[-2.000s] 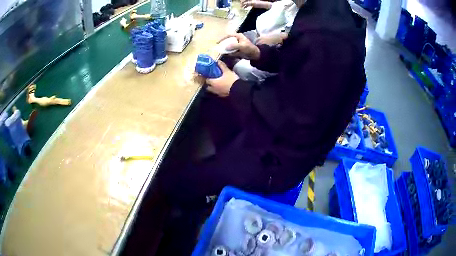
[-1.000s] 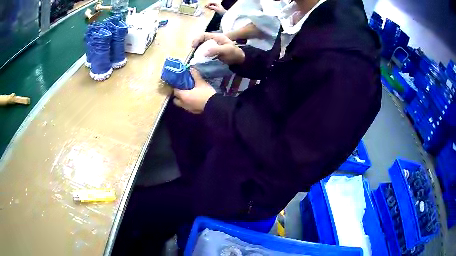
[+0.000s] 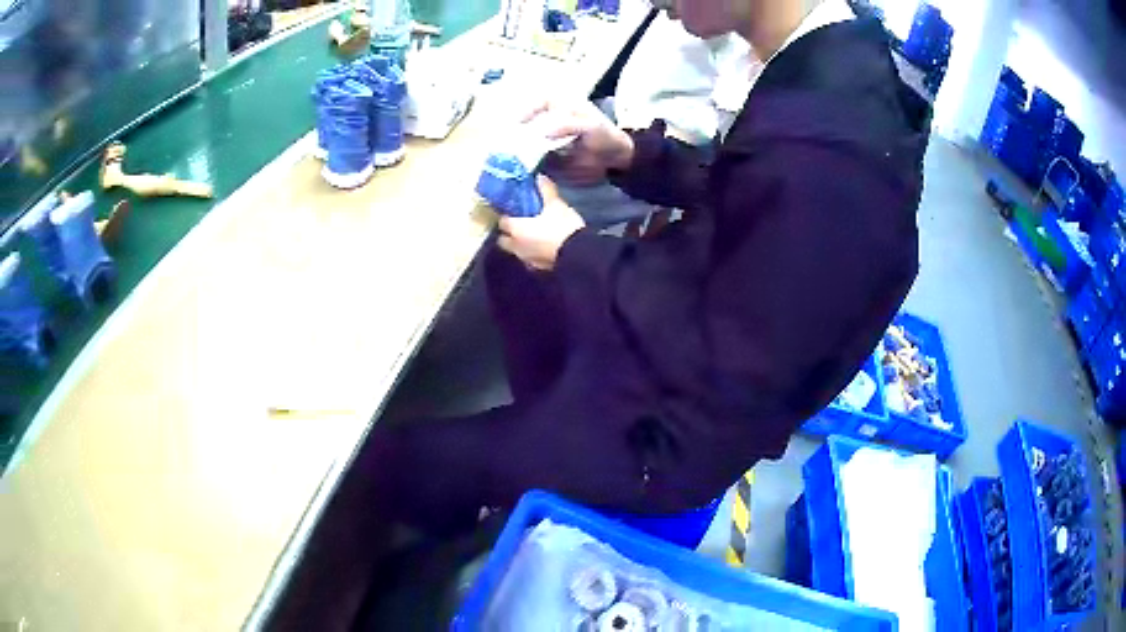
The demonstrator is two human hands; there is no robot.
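Observation:
Neither of my hands is in view. Nearest in front of me is the glossy tan bench (image 3: 185, 407), with a thin pale-yellow stick (image 3: 311, 411) lying on it, washed out by glare. A blue bin (image 3: 704, 568) at the bottom edge holds a pale liner and several ruffled base rings (image 3: 594, 588), some with dark centre holes. Another person in dark clothes (image 3: 753, 284) sits beside the bench, one hand round a blue shell (image 3: 509, 185) and the other at a white bottle-like item beside it.
Blue shells (image 3: 347, 130) stand upright on the bench's far part beside a white box (image 3: 438, 96). The green belt (image 3: 185, 136) carries a gold-brown part (image 3: 154, 185) and blue shells (image 3: 82, 245). More blue bins (image 3: 1050, 519) stand on the floor at right.
The view has swung, so the bench and person sit further right and blue shells on the belt show again at left. The other person's hand with the white item has shifted slightly.

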